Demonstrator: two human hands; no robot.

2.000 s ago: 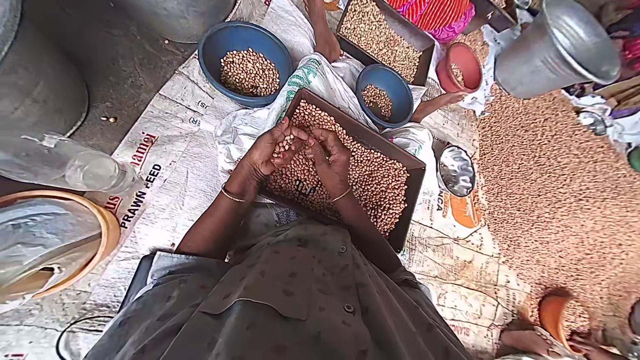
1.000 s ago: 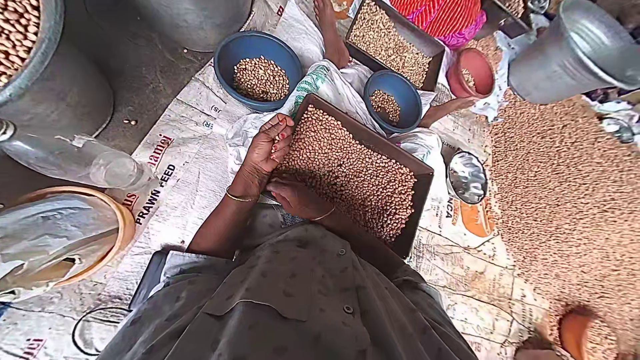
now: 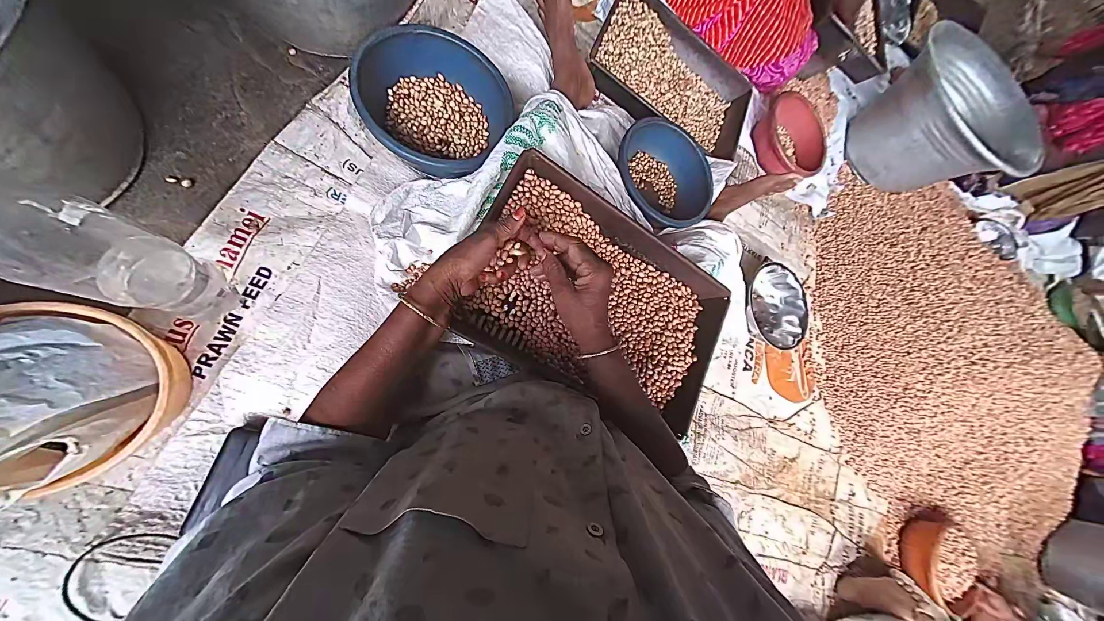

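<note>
A dark rectangular tray [image 3: 711,328] full of small brown nuts or beans [image 3: 647,315] lies tilted across my lap. My left hand [image 3: 479,259] is cupped over its near left part, with some of the nuts in the palm. Close beside it, my right hand [image 3: 578,280] has its fingertips at the cupped palm; whether they pinch a nut I cannot tell. Beyond the tray's left corner is a large blue bowl [image 3: 366,99] part filled with nuts, and a smaller blue bowl [image 3: 690,172] holding a few stands behind the tray.
Another person's foot [image 3: 573,78] is near a second filled tray [image 3: 733,86]. A red bowl [image 3: 806,129], a metal bucket [image 3: 914,112] and a steel bowl [image 3: 778,306] stand right of it. Nuts are heaped [image 3: 949,345] at right. A plastic jar [image 3: 155,272] and a lined tub [image 3: 177,379] are at left.
My right hand has moved from the tray's near edge up over the nuts, to my left hand. My left hand has come from the tray's left edge to over the nuts.
</note>
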